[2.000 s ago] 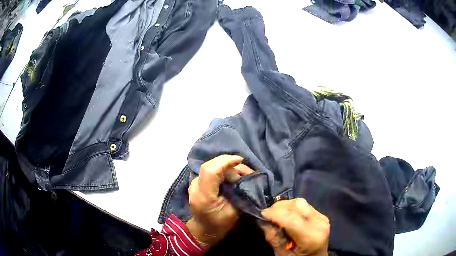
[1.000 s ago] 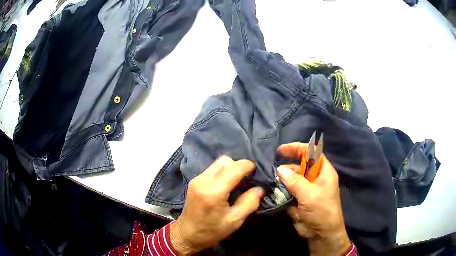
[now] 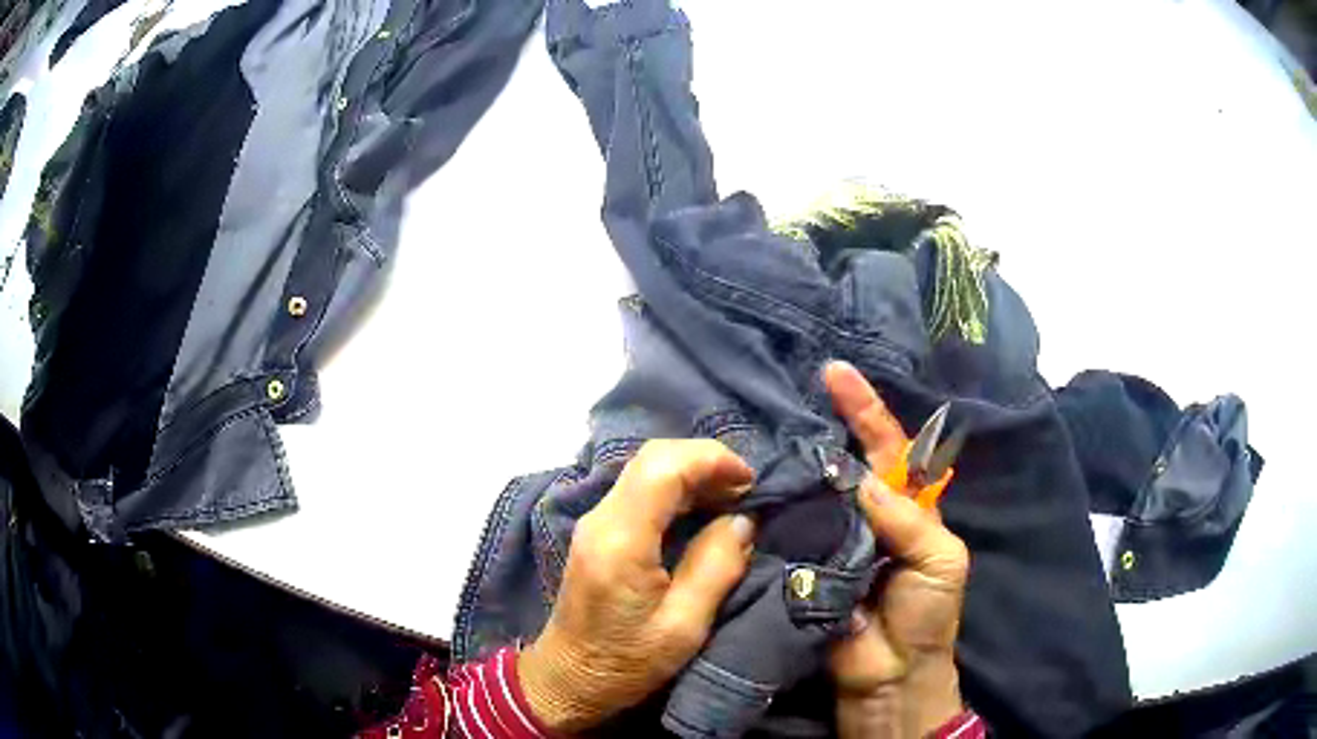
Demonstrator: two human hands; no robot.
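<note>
A dark denim jacket (image 3: 997, 534) lies bunched in front of me, with a yellow thread mass (image 3: 953, 282) at its upper part. My left hand (image 3: 636, 578) pinches the cloth between thumb and fingers. My right hand (image 3: 903, 578) holds the edge of a stitched band, close to a gold-coloured button (image 3: 803, 582). Thread snips (image 3: 924, 465) with orange handles also sit in my right hand, blades pointing up and apart. The fingertips under the cloth are partly hidden.
A second jacket (image 3: 202, 260) lies open at the left, with black lining, grey facing and gold buttons. One sleeve (image 3: 636, 116) stretches away up the white table (image 3: 477, 347). A folded denim end (image 3: 1206, 484) with a button lies at the right. Dark garments lie below the table edge.
The band between my hands has been turned, and a gold button now shows. The jacket's upper part has shifted left and is more folded. The snips remain in my right hand.
</note>
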